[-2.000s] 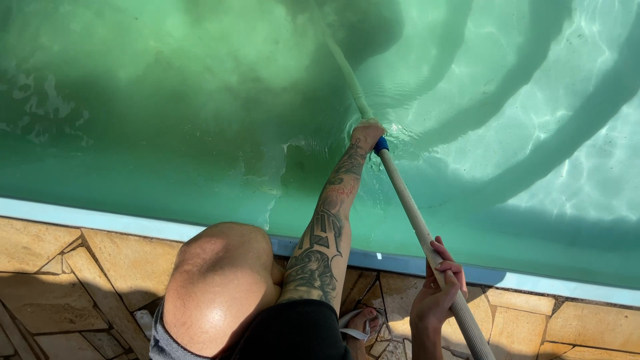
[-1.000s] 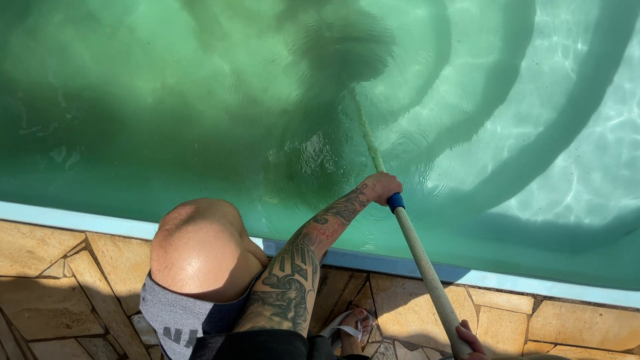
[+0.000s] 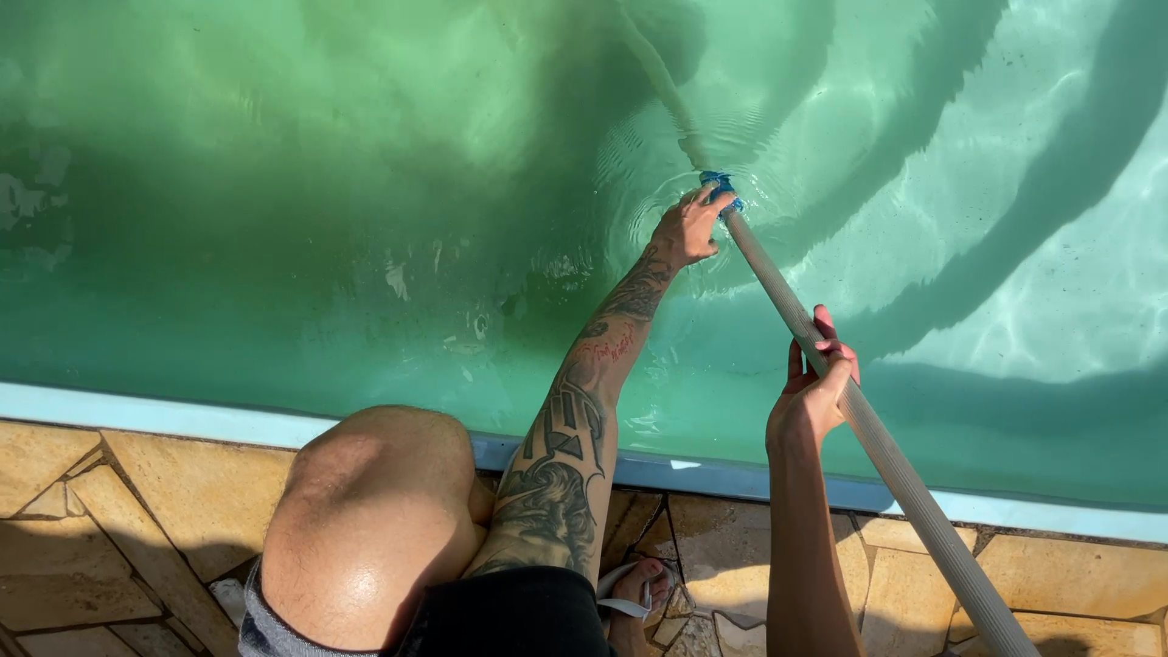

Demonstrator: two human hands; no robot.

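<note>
A long ribbed pole (image 3: 899, 456) slants from the lower right over the pool edge and down into cloudy green water. A blue collar (image 3: 721, 192) sits on it at the water surface. My left hand (image 3: 691, 228), on the tattooed arm, reaches out with its fingertips on the collar; ripples ring it. My right hand (image 3: 814, 383) is nearer the pool edge, its fingers and thumb around the pole. The pole's far part shows blurred under water, and its end is hidden.
A pale blue pool rim (image 3: 1031, 514) crosses the view, with irregular stone paving (image 3: 1068, 575) along it. My bent knee (image 3: 374, 511) is at the rim, and a sandalled foot (image 3: 639, 584) rests on the paving. Curved shadowed bands show underwater at right.
My left hand and the blue collar have moved farther out from the pool edge, down to the water surface. My right hand, low at the frame edge a second ago, is now higher on the pole.
</note>
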